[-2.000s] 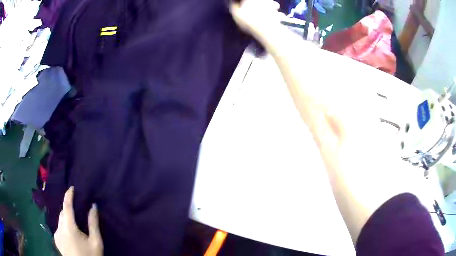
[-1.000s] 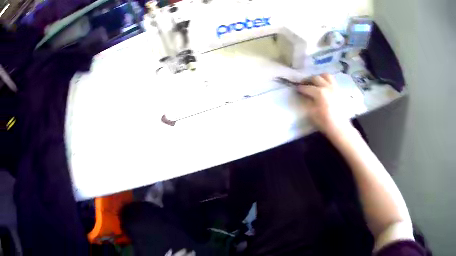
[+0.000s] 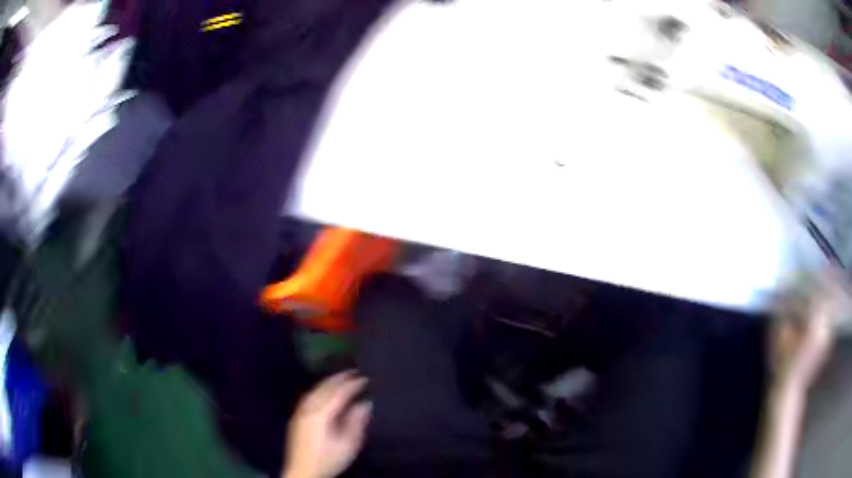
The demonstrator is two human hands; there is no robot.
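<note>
The white machine table (image 3: 523, 140) fills the upper middle, and the whole frame is blurred. The white sewing machine (image 3: 747, 84) with blue lettering stands at its upper right. Dark purple cloth (image 3: 215, 215) hangs along the table's left side. My left hand (image 3: 332, 420) is low in the middle, over my dark lap, fingers curled; I cannot tell if it holds anything. My right hand (image 3: 808, 322) is at the table's right front corner, blurred. A thin dark tool (image 3: 826, 241) lies just beyond its fingers; I cannot tell if they touch.
An orange plastic basket (image 3: 341, 271) sits under the table's front left edge. White scraps (image 3: 65, 103) and a grey cloth piece (image 3: 121, 149) are at the far left. Green floor (image 3: 159, 411) shows at the lower left. A grey surface borders the lower right.
The view has swung left and down, so the machine sits farther right. My left hand has come into view by my lap. My right hand is now at the table's front right corner.
</note>
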